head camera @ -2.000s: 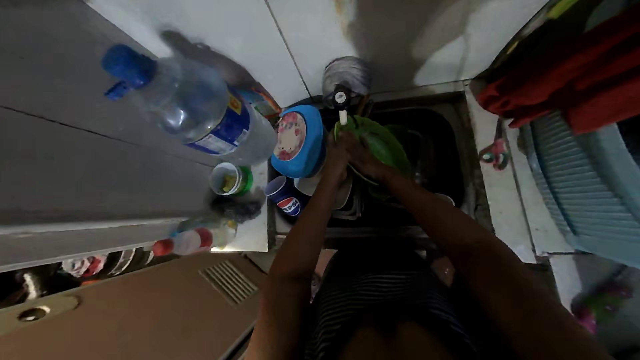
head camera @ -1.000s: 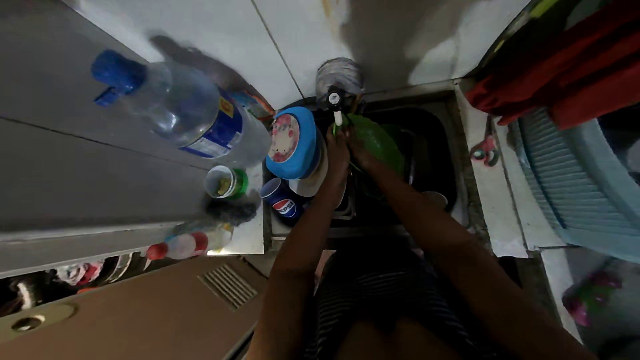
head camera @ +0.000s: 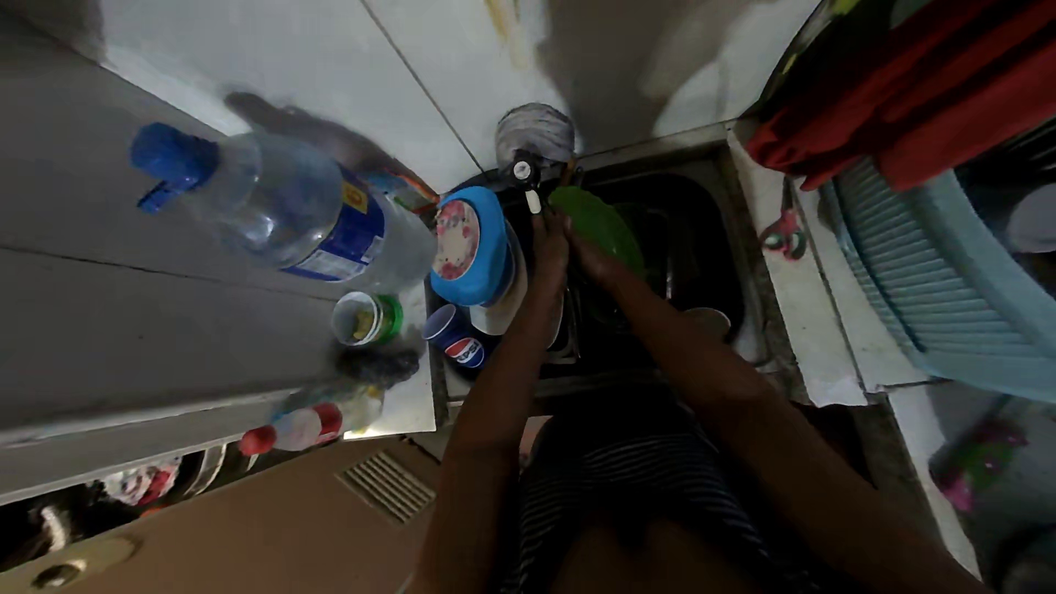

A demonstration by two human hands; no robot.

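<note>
Both my hands are close together over the dark sink (head camera: 718,247), just below the spout of a faucet (head camera: 526,183). My left hand (head camera: 550,246) has its fingers at the spout's tip. Beside it, my right hand (head camera: 584,249) lies along the left edge of a green plastic bowl (head camera: 601,224). The gap between the palms is dark, so whether anything is held there cannot be seen. Left of my hands a blue plastic container (head camera: 487,247) with a floral patch stands tilted, and below it is a blue Pepsi cup (head camera: 455,337).
A large clear plastic bottle (head camera: 272,206) with a blue cap stands at the left, near a small white tub (head camera: 356,318) and a red-capped bottle (head camera: 301,426). On the right ledge lie red-handled scissors (head camera: 785,237), beside a light-blue plastic basket (head camera: 924,305) and red cloth (head camera: 916,99).
The green bowl was under both hands two seconds ago; now it lies more to their right. My hands have come closer together beneath the spout.
</note>
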